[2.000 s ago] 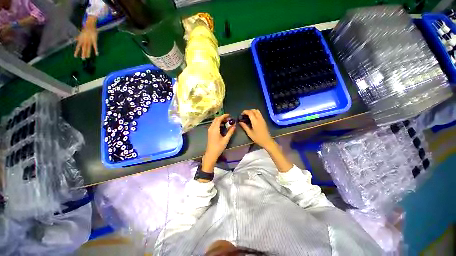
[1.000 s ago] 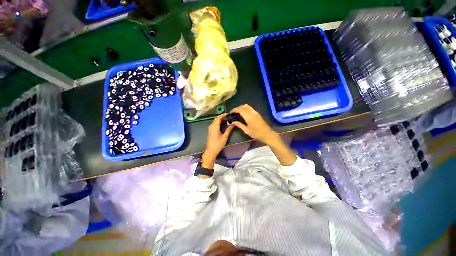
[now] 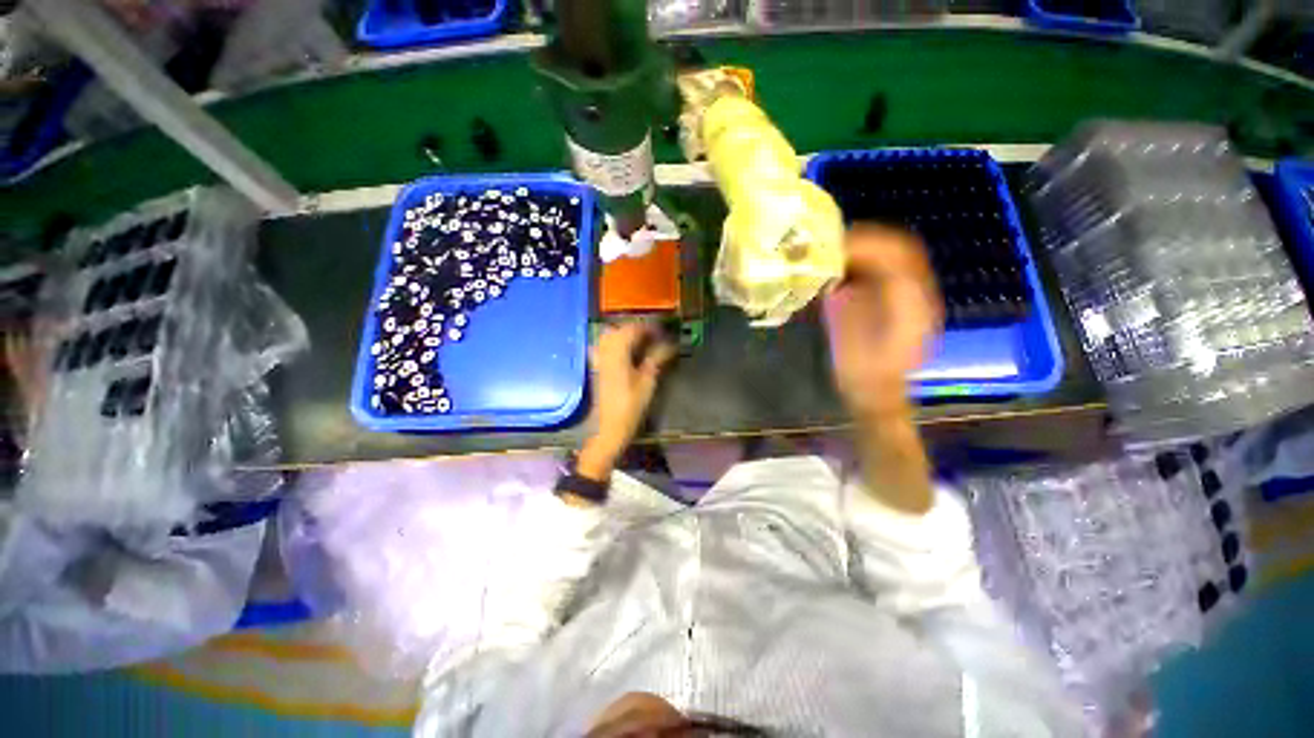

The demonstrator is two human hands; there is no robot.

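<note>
My left hand (image 3: 624,378) is at the front edge of the press base, just below the orange-red press pad (image 3: 640,277), with a small black part (image 3: 659,350) at its fingertips. My right hand (image 3: 883,320) is raised and blurred, just right of the yellow-wrapped press lever (image 3: 780,231); whether it touches the lever or holds anything cannot be told. The green arbor press (image 3: 605,108) stands behind the pad, with a white wrap (image 3: 644,235) at its ram. The pad shows no part on it.
The left parts tray (image 3: 507,361) holds loose black-and-white pieces. The right parts tray (image 3: 1013,363), partly behind my right hand, holds rows of black pieces. Stacked blister trays (image 3: 1182,274) stand at the right. Another blister tray (image 3: 123,332) is at far left. The green conveyor (image 3: 807,101) runs behind.
My hands have separated; the right moved up and right to beside the lever, the left slightly up toward the pad. The lever has swung right relative to the press, and the pad now shows. The view has shifted.
</note>
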